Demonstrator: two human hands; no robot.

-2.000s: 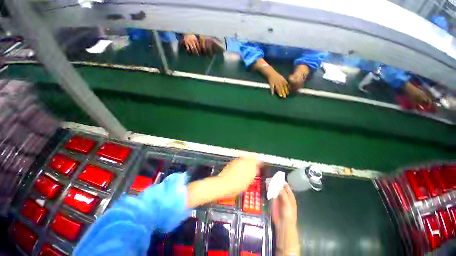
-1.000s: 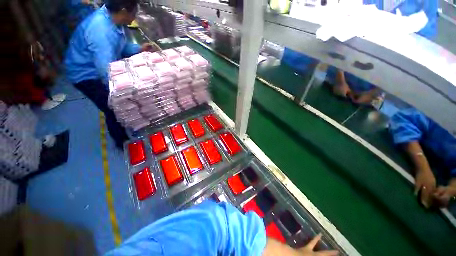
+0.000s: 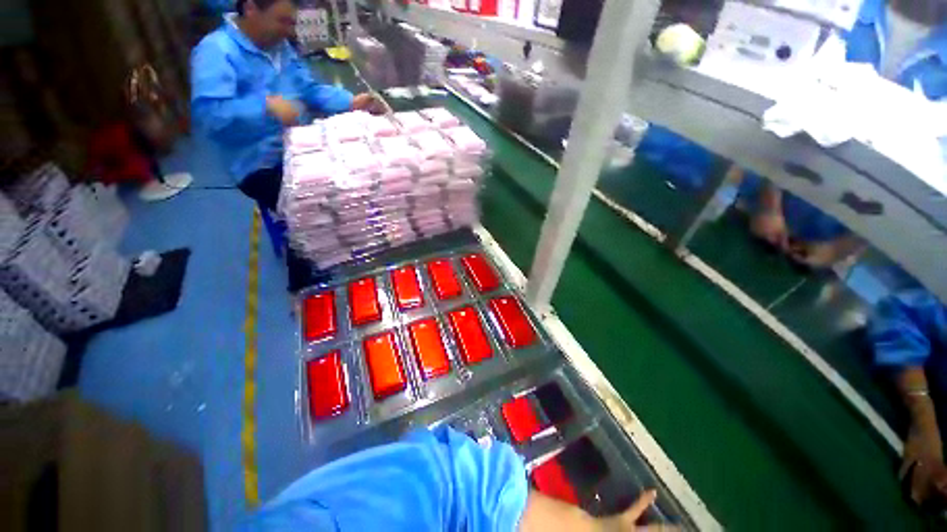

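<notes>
A clear blister tray (image 3: pixel 407 393) with two rows of closed glossy red flip phones lies on the bench in front of me. A nearer tray holds open flip phones (image 3: pixel 522 418), red half and dark half showing. My left hand (image 3: pixel 607 516) reaches over this nearer tray from a blue sleeve and is cut by the bottom edge; its fingers are spread near the tray's belt side, and I cannot tell if they touch a phone. My right hand is out of the picture.
Stacked trays with pale pink contents (image 3: pixel 379 187) stand behind the red phones. A metal post (image 3: pixel 582 156) rises at the belt's edge beside the green conveyor (image 3: pixel 665 312). A person in blue (image 3: pixel 244 94) works beyond. White box stacks (image 3: pixel 62 249) and a carton (image 3: pixel 104 468) are at left.
The view has swung from the belt to the left end of the bench, then slightly further left. My right hand, earlier with a white cloth, has left the picture. My left arm stays over the nearer tray.
</notes>
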